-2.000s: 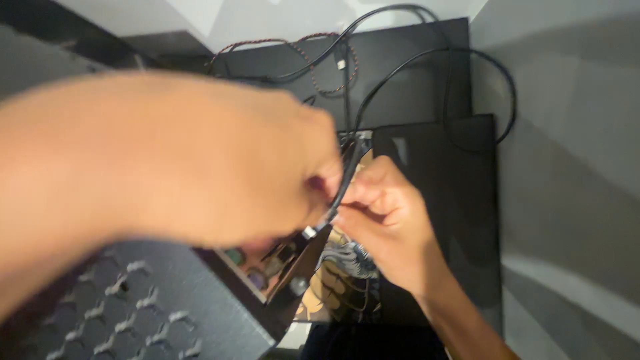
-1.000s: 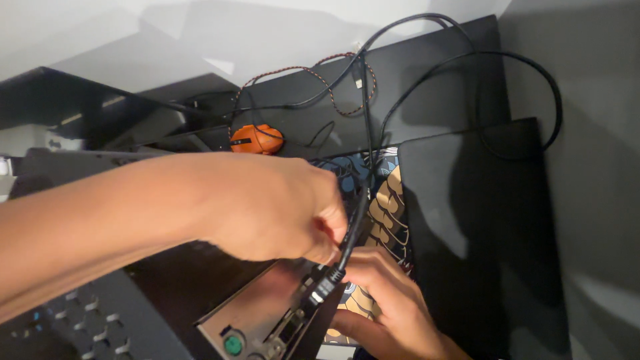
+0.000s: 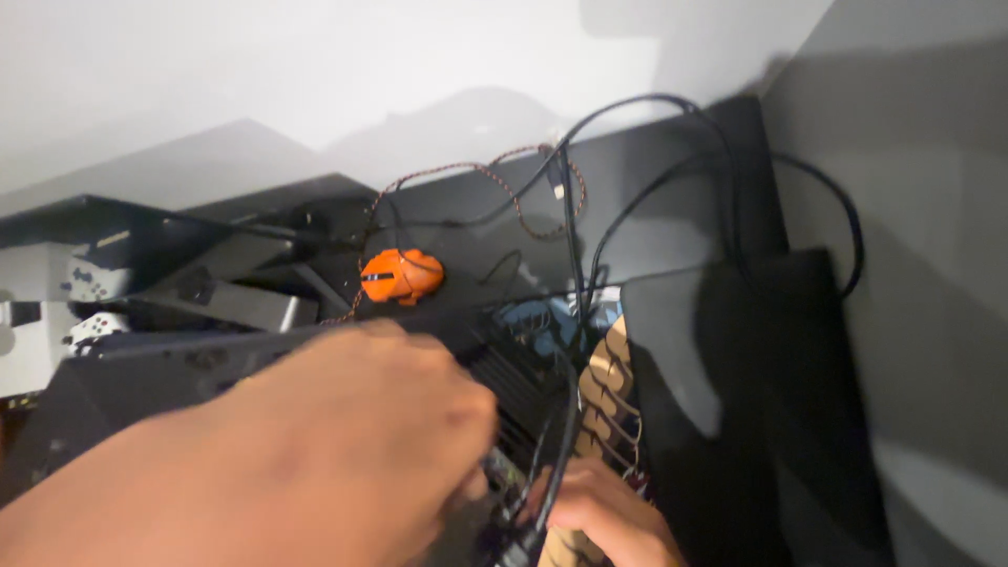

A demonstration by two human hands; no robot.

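Note:
My left hand [image 3: 315,449], blurred, reaches across the dark computer case [image 3: 189,354] from the left; its fingertips are hidden behind it, so its hold cannot be seen. My right hand [image 3: 610,512] is at the bottom, its fingers curled around a black cable [image 3: 568,425]. That cable rises and loops over the desk's back right part. Its plug [image 3: 516,551], blurred, shows at the bottom edge, close to the case's port side. Between the hands lie dark slats and a blurred part of the case's back.
An orange mouse [image 3: 402,276] with a braided cord [image 3: 453,167] lies behind the case. A patterned mat [image 3: 606,386] shows beside a black panel [image 3: 740,394] at right. White game controllers [image 3: 94,331] lie at far left, and walls stand behind and at right.
My left hand has moved back to the left, away from the cable and my right hand. The view has shifted, with both hands now lower in it.

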